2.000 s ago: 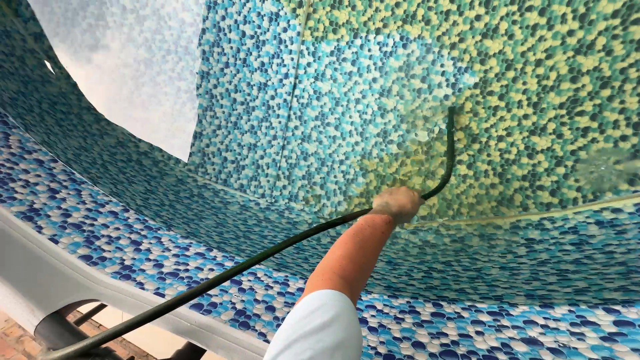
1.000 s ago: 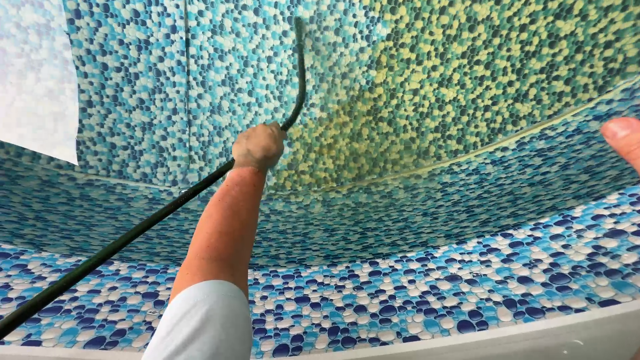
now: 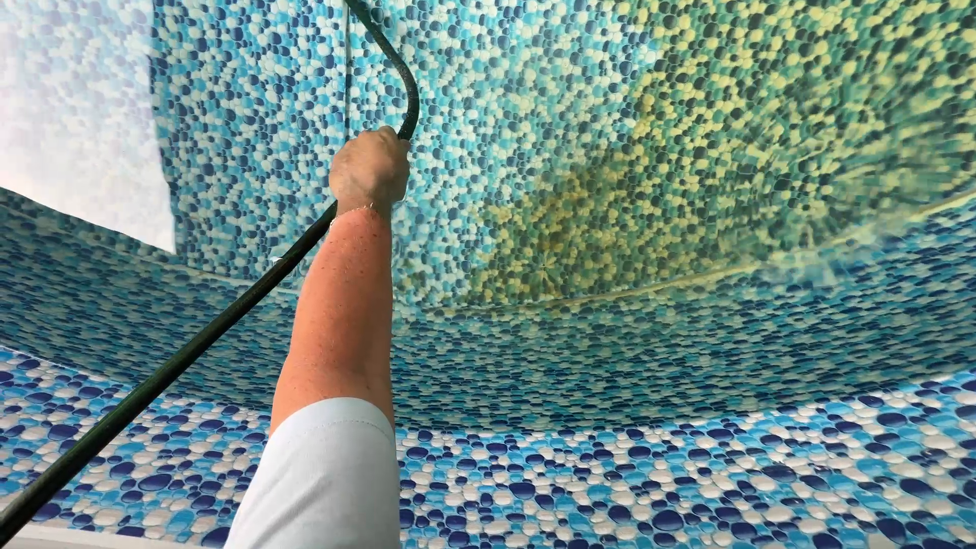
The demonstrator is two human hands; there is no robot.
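My left hand [image 3: 370, 171] is closed around a dark green hose [image 3: 191, 347] near the upper middle of the view. The hose runs from the lower left corner up to the fist, then curves up and left beyond the top edge, so its end is out of sight. Under the hand lies a pool liner with a blue and white pebble print [image 3: 473, 84], seen through water. Yellow-green sediment [image 3: 610, 221] covers the liner floor to the right of the hand. My right hand is out of view.
The curved pool side wall [image 3: 610, 374] crosses the lower half, with its brighter part [image 3: 648, 480] nearest me. A seam line [image 3: 671, 282] borders the floor. A bright white reflection [image 3: 76, 114] lies at upper left. Ripples [image 3: 808, 175] show at right.
My left hand has moved left across the pool floor with the hose, away from the yellow-green sediment. A fingertip at the right edge one second ago is gone from view.
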